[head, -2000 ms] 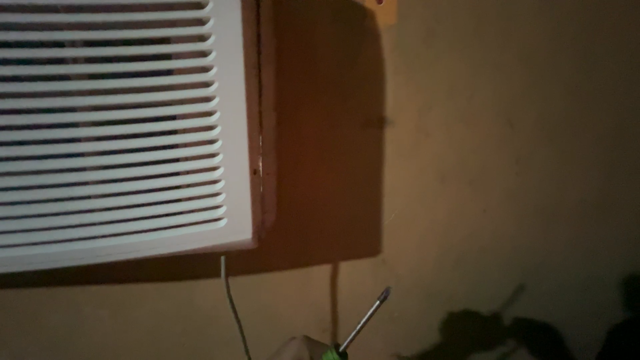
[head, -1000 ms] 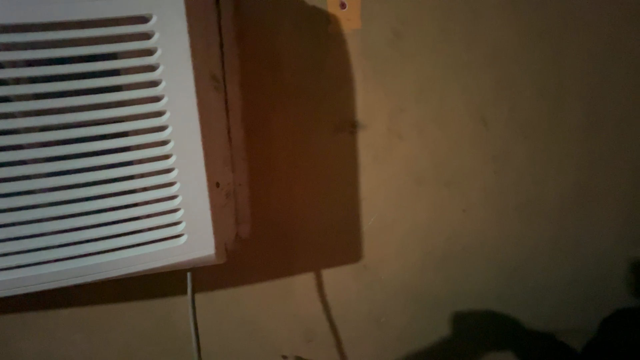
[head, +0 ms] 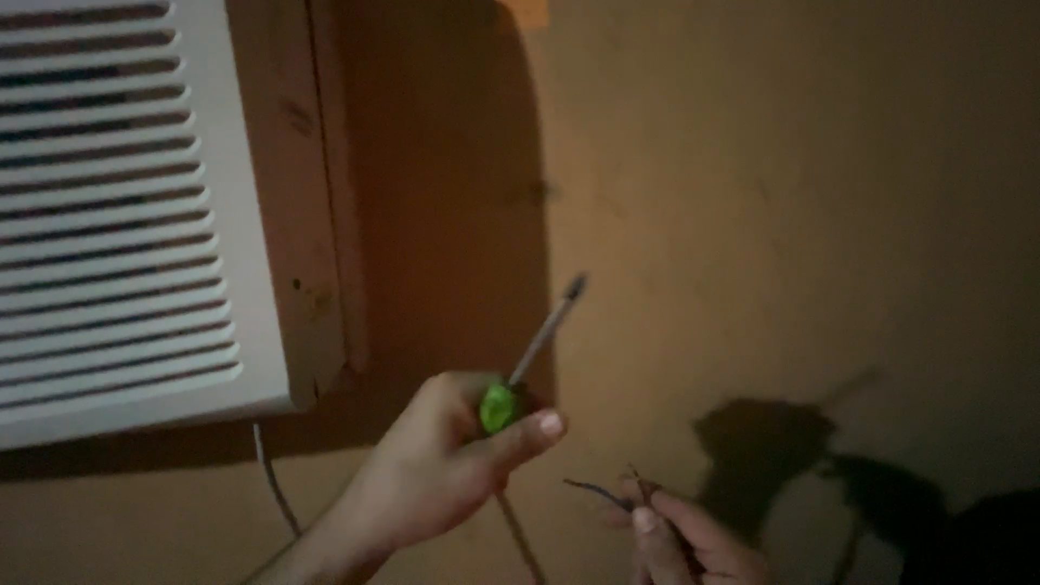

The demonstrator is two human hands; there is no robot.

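My left hand is closed around the green handle of a screwdriver, whose metal shaft points up and to the right in front of the wall. Lower and to the right, my right hand pinches thin wires between thumb and fingers; their ends stick out to the left and upward. The rest of what the right hand holds is hidden by the fingers and the frame's edge.
A white louvred grille of an air conditioner fills the left side, beside a wooden frame. A grey cable hangs below it. Dark shadows fall on the tan wall.
My left hand and the screwdriver, low at the edge two seconds ago and out of sight one second ago, are now raised into view. The right hand with the wires has come into view.
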